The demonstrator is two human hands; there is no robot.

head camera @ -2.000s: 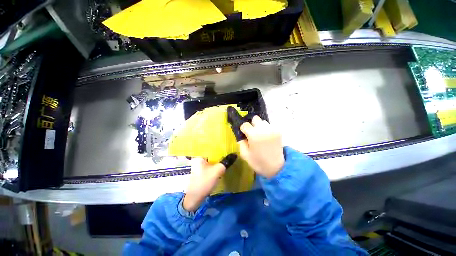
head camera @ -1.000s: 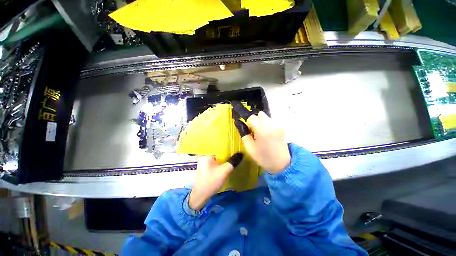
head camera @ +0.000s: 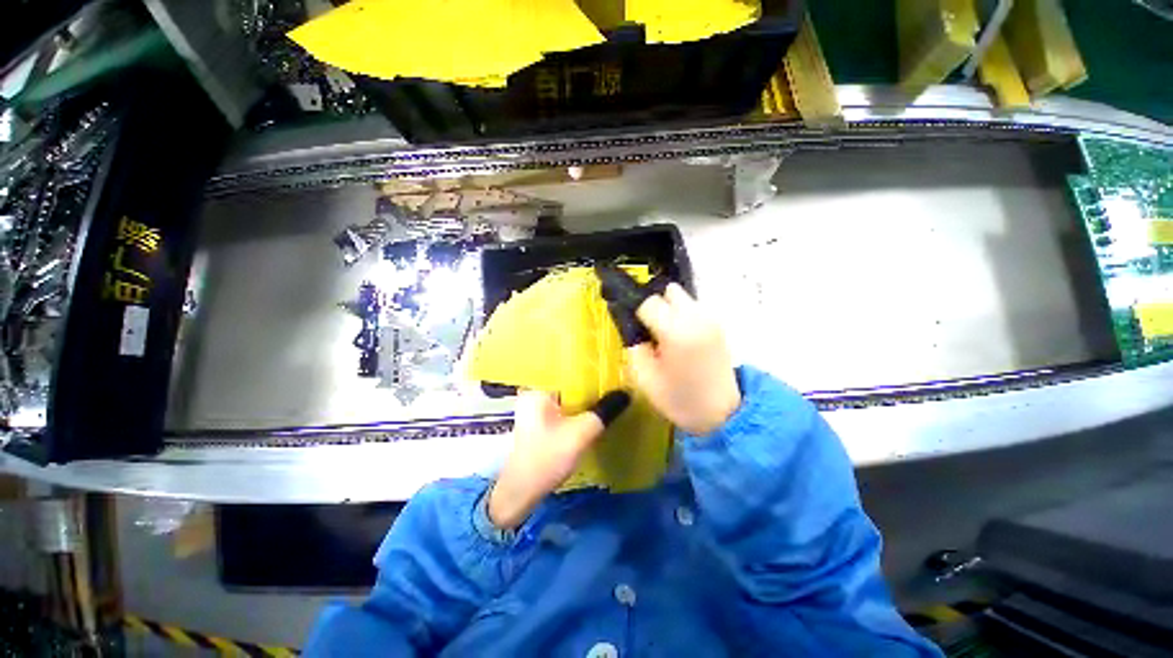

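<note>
A fanned stack of yellow strips (head camera: 547,332) is held over the near part of a small black tray (head camera: 512,265). My left hand (head camera: 547,453) grips the stack from below and the left, its black-covered thumb lying on the strips. My right hand (head camera: 678,354) is at the stack's right edge, with black-covered fingers against the top of the strips. Whether it holds a small tool cannot be told. Thin slivers show at the tray's back, and the stack hides much of the tray.
Silver metal parts (head camera: 418,302) are piled left of the tray. A tall black bin (head camera: 135,276) stands at the left. A black bin (head camera: 643,84) with yellow fans stands behind the rail. Green circuit boards (head camera: 1132,244) are at the right.
The fan has shifted slightly right and spreads a little less to the left than in the oldest frame. Both hands have moved slightly right with it and keep their places on the stack.
</note>
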